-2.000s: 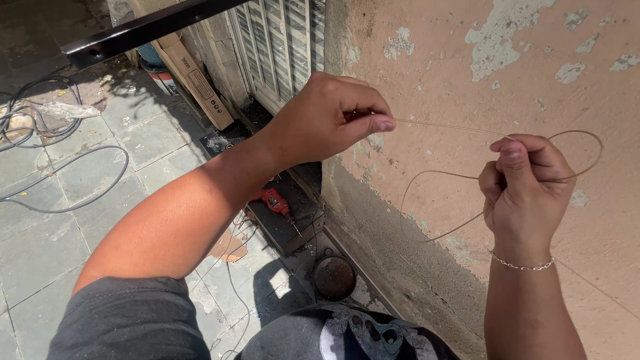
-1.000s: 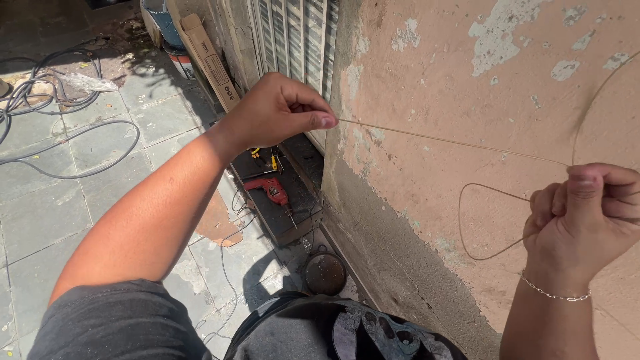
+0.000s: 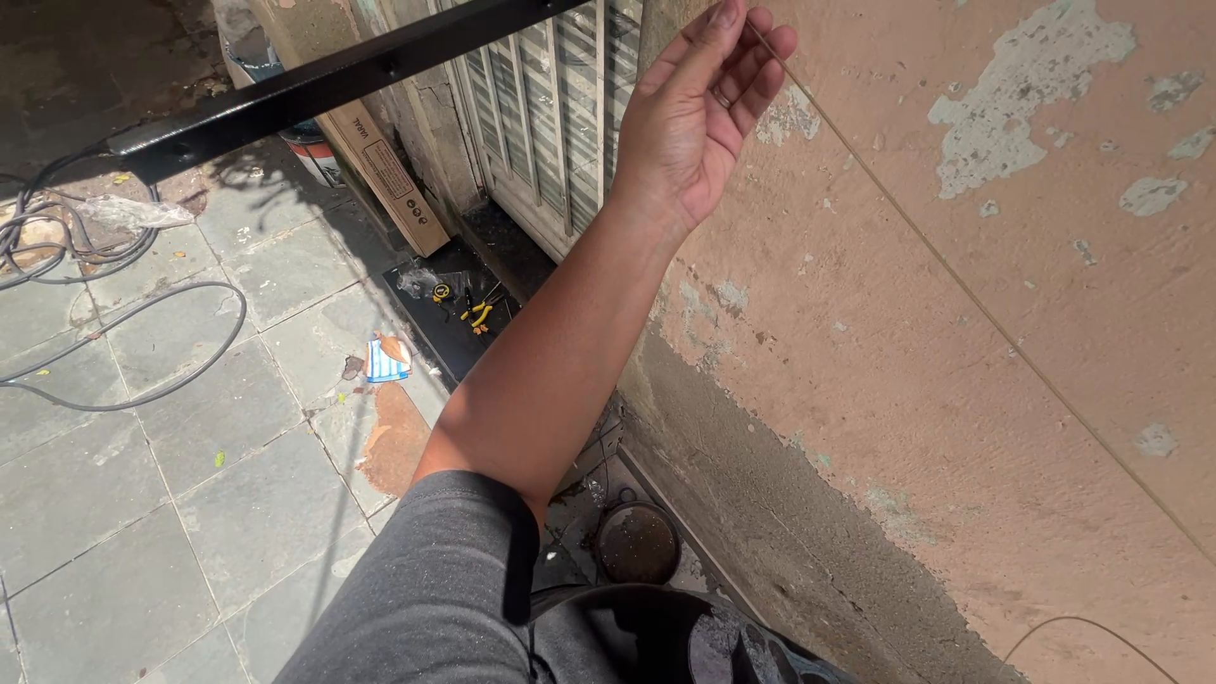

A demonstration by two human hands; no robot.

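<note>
My left hand is raised at the top centre, palm partly toward me, with a thin tan cord at its fingertips. The cord runs from there down to the right edge, in front of the peeling pink wall. A loop of similar cord curves at the bottom right. My right hand is out of view. Left of my left hand, a black metal bar with holes crosses the top of the view.
Below lie a cardboard box, yellow-handled pliers, a tape measure and a round dark pan. A black cable loops on the floor tiles. A barred window adjoins the wall.
My left hand has risen toward the top of the view and its fingers have spread somewhat. My right hand has left the view. The black bar, absent one second ago, shows again.
</note>
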